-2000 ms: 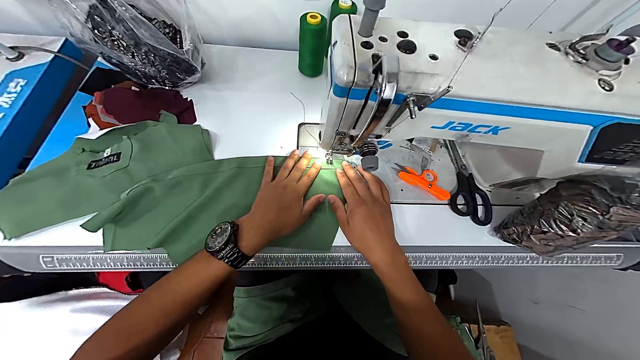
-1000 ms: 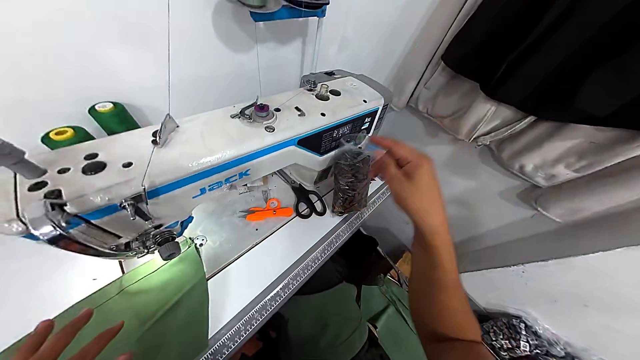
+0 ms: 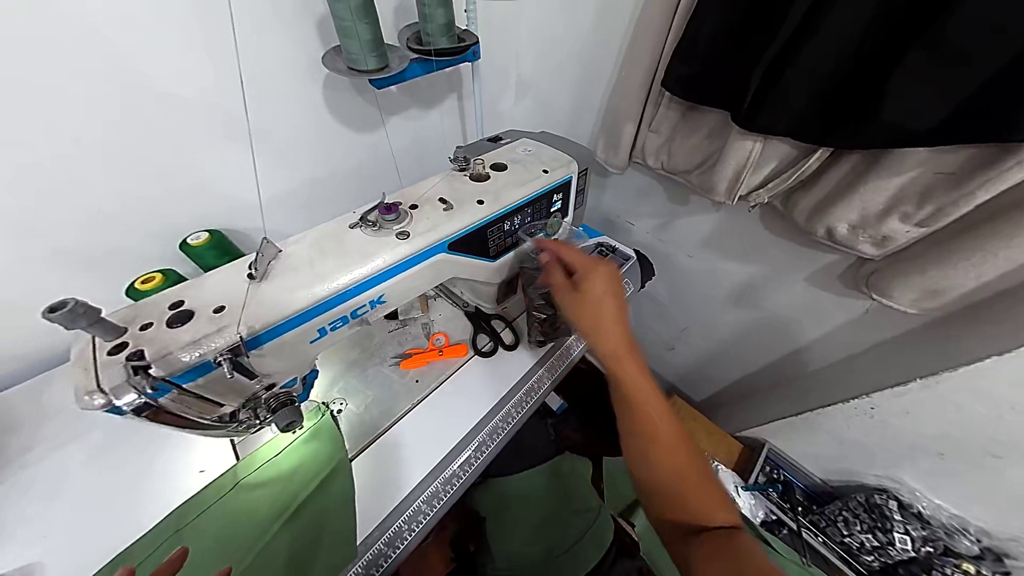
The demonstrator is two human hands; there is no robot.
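My right hand (image 3: 584, 292) is at the mouth of a clear plastic bag of dark small items (image 3: 544, 316), which stands on the table's front edge beside the sewing machine (image 3: 352, 280). Its fingertips are bent near the bag's top; whether they pinch the plastic is not clear. Of my left hand (image 3: 172, 564) only some spread fingertips show at the bottom left, over green fabric (image 3: 272, 496). One end of that fabric lies at the needle area, under the machine's lamp. Orange thread snips (image 3: 434, 352) and black-handled scissors (image 3: 494, 332) lie between the machine head and the bag.
Two green thread cones (image 3: 210, 248) stand behind the machine, and grey-green spools (image 3: 358, 36) sit on a thread stand. A measuring tape (image 3: 480, 448) runs along the table edge. Garments (image 3: 744, 152) hang at the right. A bag of dark labels (image 3: 904, 528) lies low at the right.
The view has swung to the right. My right hand has left the green fabric and gone to the plastic bag. The bag, lying at the table's right in the first frame, now stands upright.
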